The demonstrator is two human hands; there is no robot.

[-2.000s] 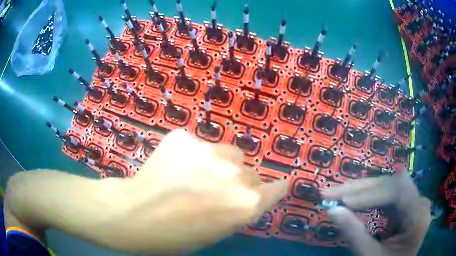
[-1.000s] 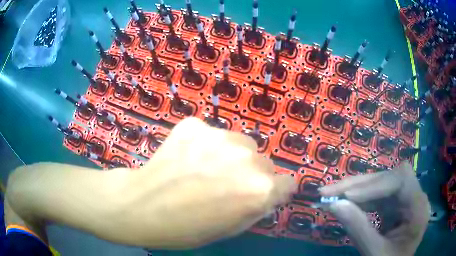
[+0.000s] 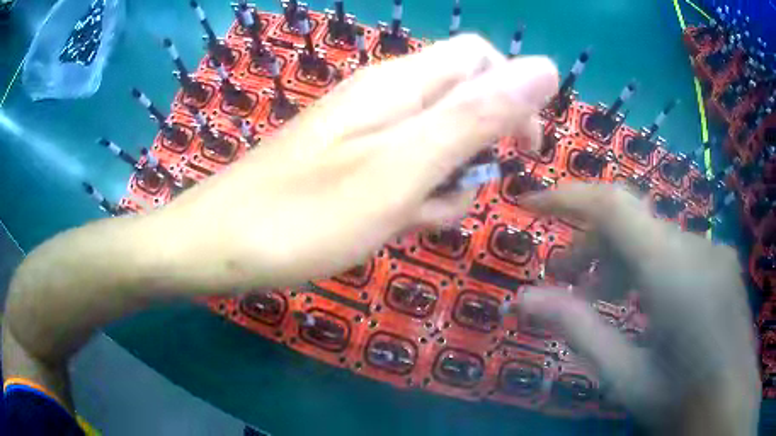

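Orange-red circuit board panels (image 3: 410,294) lie flat in a large grid, each unit with a black rounded ring. Slim black lead pieces with white bands (image 3: 625,95) stand up from units at the back and left; the front units show no upright leads. My left hand (image 3: 366,162) reaches over the panels from the left and hides many units. A lead piece with a white band (image 3: 479,176) is between its thumb and fingers. My right hand (image 3: 655,289) is blurred above the right part, thumb and index finger apart; its palm is unclear.
A clear plastic bag (image 3: 70,47) with loose dark-and-white pieces lies at the upper left. Beyond a yellow line (image 3: 703,128) at the right are more red panels (image 3: 733,94) crowded with leads. A blue area (image 3: 753,21) shows at the upper right. The tabletop is green.
My left hand has moved up and forward over the panels, now with the white-banded piece. The right thumb and index finger, earlier closed around a white-banded piece, have spread, and that hand is raised.
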